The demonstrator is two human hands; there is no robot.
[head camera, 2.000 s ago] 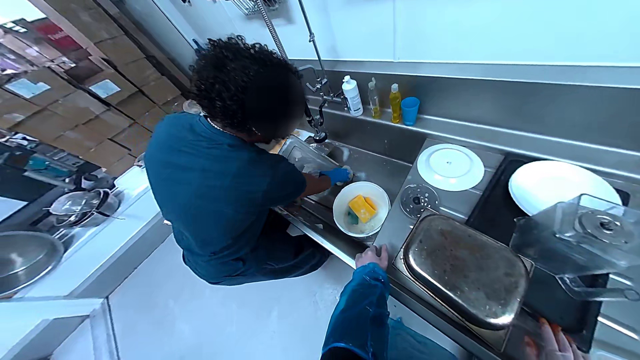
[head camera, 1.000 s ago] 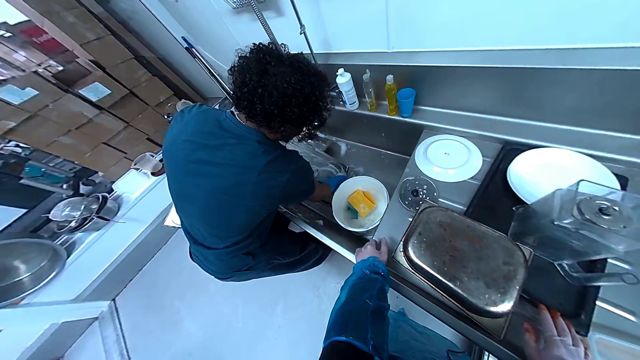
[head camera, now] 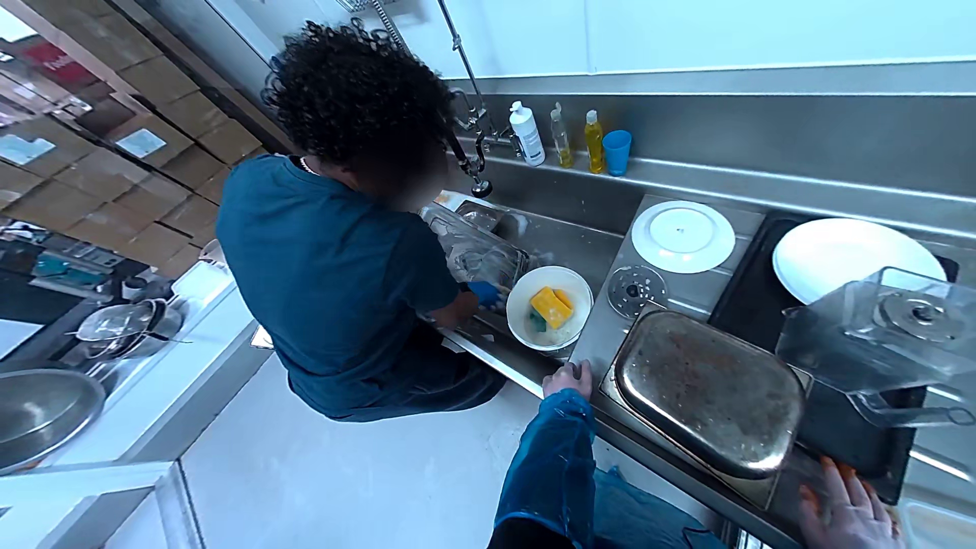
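Note:
My left hand rests on the front rim of the steel sink counter, fingers curled over the edge, just below a white bowl that holds yellow sponges and a green scouring pad. At the lower right, my right hand lies spread on the counter by the near edge of a black tray, holding nothing. Between my hands sits an upturned steel pan. A clear plastic blender jar lies on the black tray beside a large white plate. A smaller white plate is behind the steel pan.
A co-worker in a dark teal shirt leans over the sink at my left, a blue-gloved hand beside the bowl. Clear containers lie in the sink. Bottles and a blue cup stand on the back ledge. Strainers and a metal bowl are far left.
The co-worker has leaned left since one second ago, so the faucet and more of the sink's clear containers show again. My hands have stayed in about the same places.

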